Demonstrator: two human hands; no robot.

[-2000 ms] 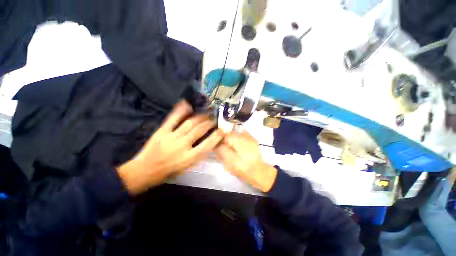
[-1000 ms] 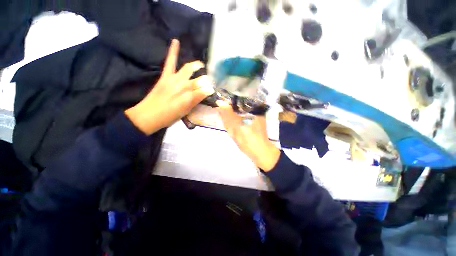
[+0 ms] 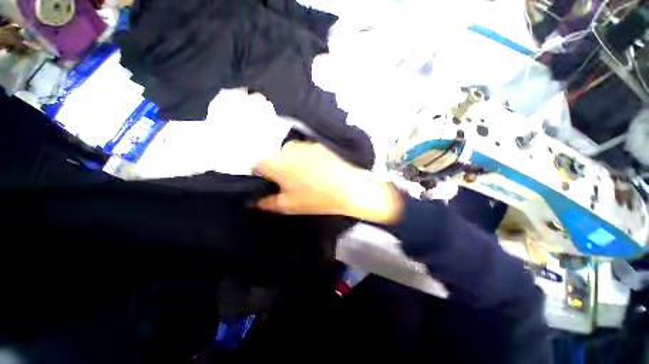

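My right hand [image 3: 327,181] is slightly blurred, left of the sewing machine head [image 3: 526,181]. Its thumb and fingers are closed on a fold of the black garment [image 3: 164,220], which stretches to the left edge of the picture and hangs over the table's front. More dark cloth [image 3: 220,53] lies on the white table farther back and runs down to my right hand. My left hand is not in view. The needle area is small and blurred at the left end of the head.
A dark cloth scrap [image 3: 479,207] lies under the machine arm. A blue-and-white packet [image 3: 107,103] and a purple object with a round disc [image 3: 67,25] are at the upper left. The white table [image 3: 188,148] shows between the cloths.
The view has shifted left and the machine appears farther right and smaller. My right hand has left the needle area and taken hold of the black garment. My left hand has gone out of view.
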